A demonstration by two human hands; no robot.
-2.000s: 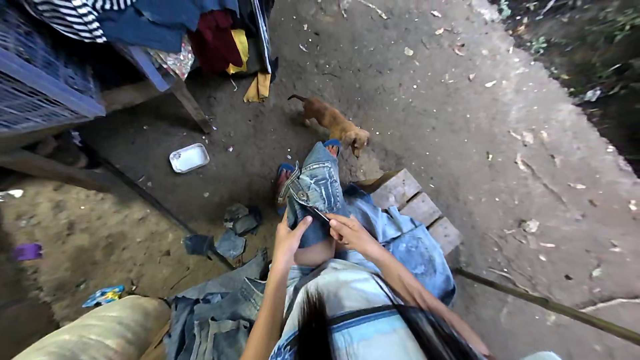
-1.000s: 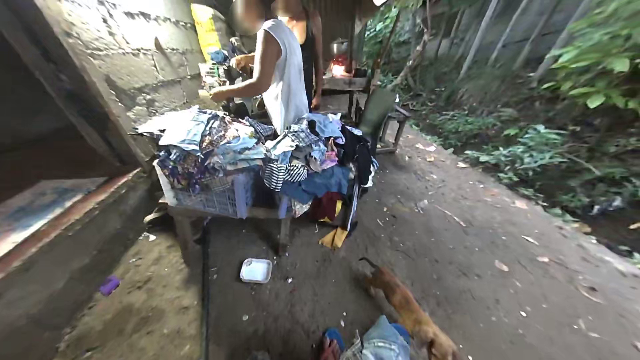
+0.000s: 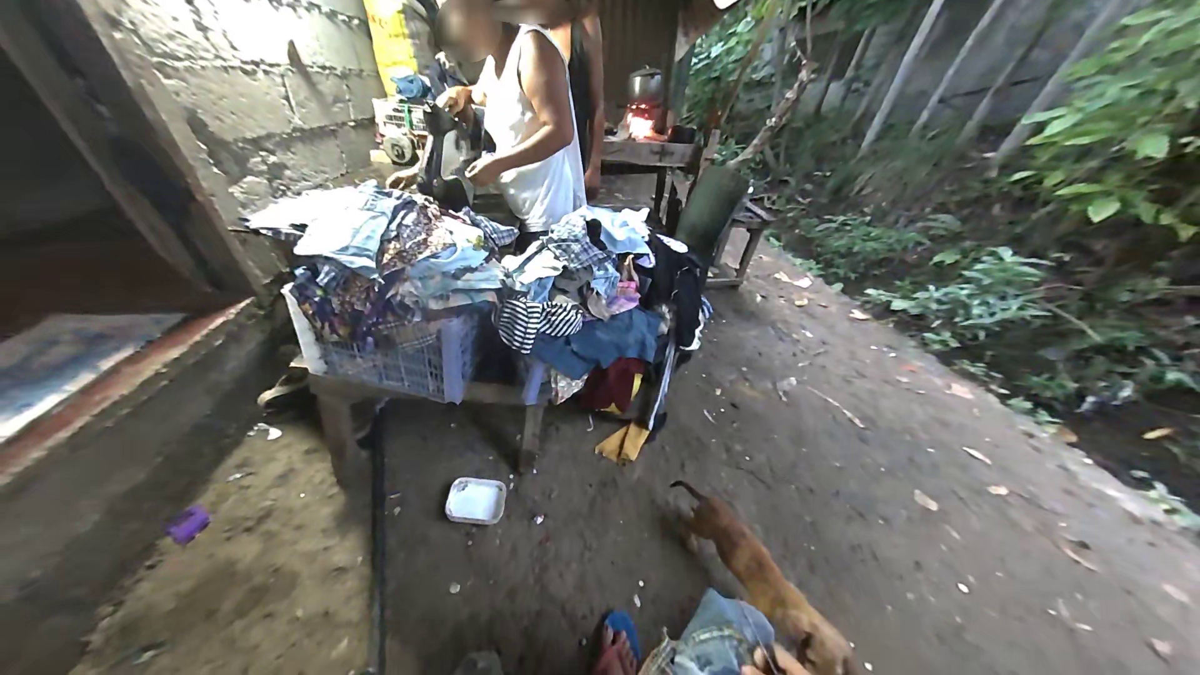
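At the bottom edge a piece of faded blue denim (image 3: 720, 630) lies over my lap, with frayed threads on its left side. The fingers of my right hand (image 3: 776, 662) show at its lower right, touching or very near the denim; the rest of that hand is cut off, so its grip is unclear. My left hand is out of view. Just left of the denim is my foot in a blue flip-flop (image 3: 622, 630). A brown dog (image 3: 761, 572) stands close beside the denim, its head low near my fingers.
Ahead, heaped clothes (image 3: 412, 244) fill plastic crates (image 3: 398, 361) on a wooden bench (image 3: 530, 436). A white tray (image 3: 475, 501) lies on the dirt ground. Behind the bench a person in a white sleeveless top (image 3: 548, 178) handles dark cloth; another stands behind. A pot (image 3: 645, 84) sits over a fire.
The view has swung up from my lap to the yard. Two seconds ago both my hands were at the denim; now only some fingers show. The person behind the bench has lifted dark cloth.
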